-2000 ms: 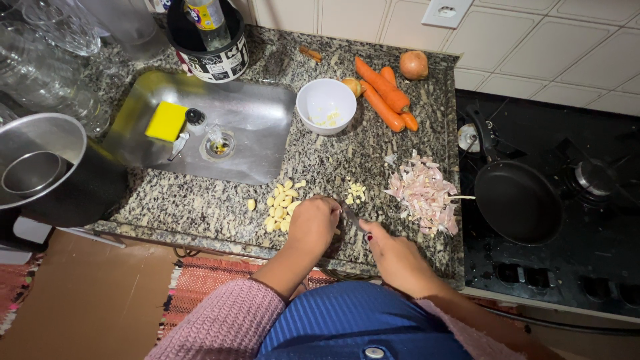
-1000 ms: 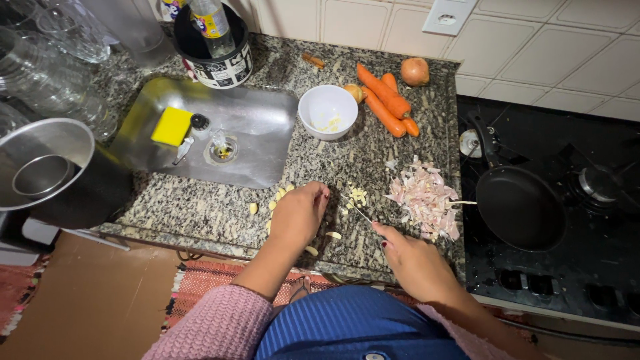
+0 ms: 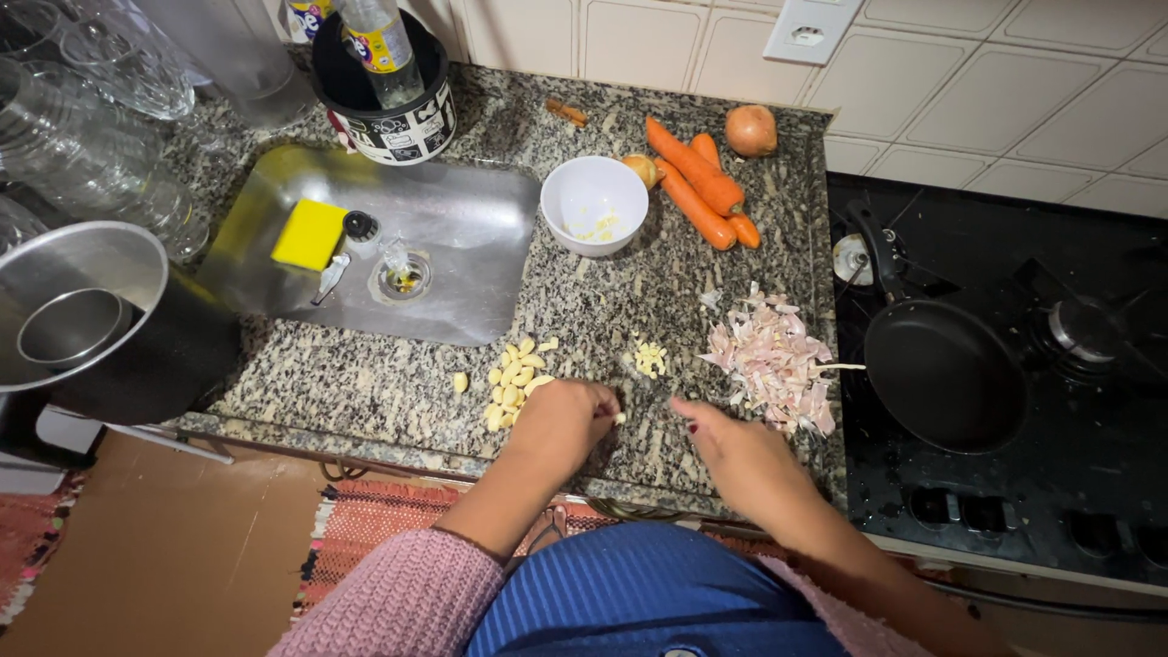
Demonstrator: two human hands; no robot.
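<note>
My left hand (image 3: 568, 422) is over the granite counter near its front edge, fingertips closed on a small piece of garlic (image 3: 620, 419). Beside it on the left lie several peeled garlic cloves (image 3: 511, 376). My right hand (image 3: 730, 447) is a little to the right, its index finger pointing left; a knife cannot be made out in it now, and whether it holds one is unclear. Beyond and between both hands is a small heap of chopped garlic (image 3: 650, 359). A pile of garlic skins (image 3: 776, 358) lies right of that heap, with a thin stalk poking out towards the stove.
A white bowl (image 3: 595, 205) with garlic bits, carrots (image 3: 695, 178) and an onion (image 3: 751, 130) stand farther back. Left are a steel sink (image 3: 447, 237) with a yellow sponge (image 3: 310, 234) and a large pot (image 3: 137, 310). A black frying pan (image 3: 946, 374) sits on the stove at right.
A second ago a knife blade showed at my right hand beside the chopped garlic; now none is discernible. My left hand has come lower, nearer the counter's front edge.
</note>
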